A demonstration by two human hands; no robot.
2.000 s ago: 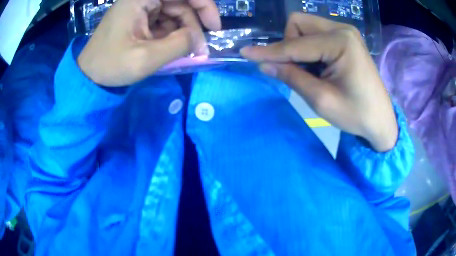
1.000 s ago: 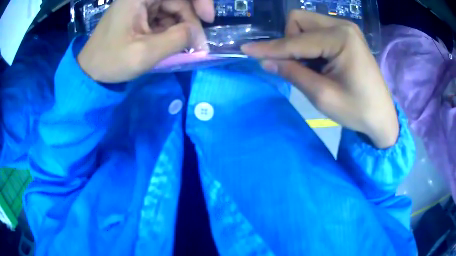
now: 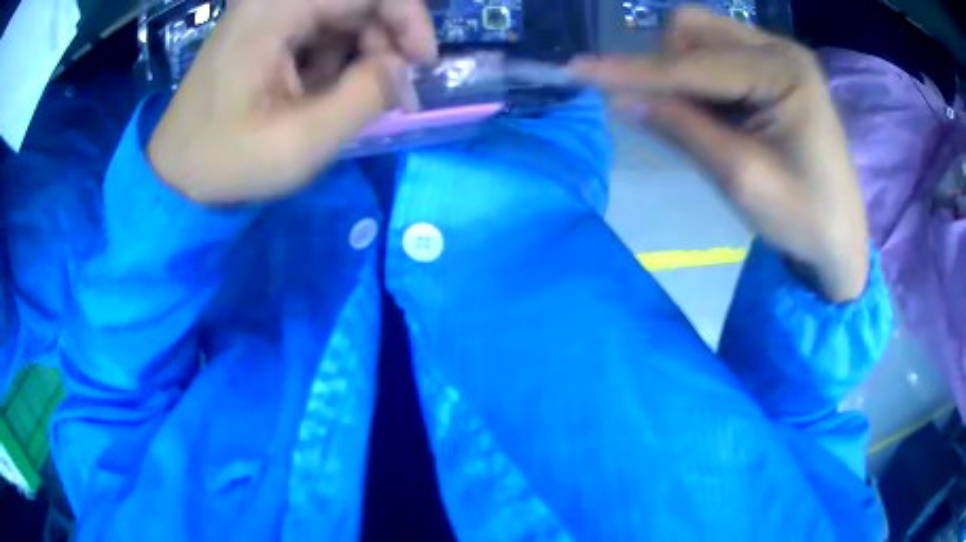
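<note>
My left hand has thumb and fingers closed on a pink sheet, whose lower part shows below the fingertips. A clear, shiny film lies over the sheet's upper side and stretches right. My right hand is blurred and pinches the film's right end between thumb and fingers. Whether a small piece is at the fingertips cannot be told. Behind the hands, dark blue circuit boards sit in a clear tray.
A person in a purple-pink smock is on the right. A white sheet is at the upper left and a green object at the lower left edge. Grey floor with a yellow line shows beyond my right forearm.
My right hand has moved right and slightly up, drawing the clear film away from the pink sheet. More of the pink sheet shows. My left hand has shifted slightly left.
</note>
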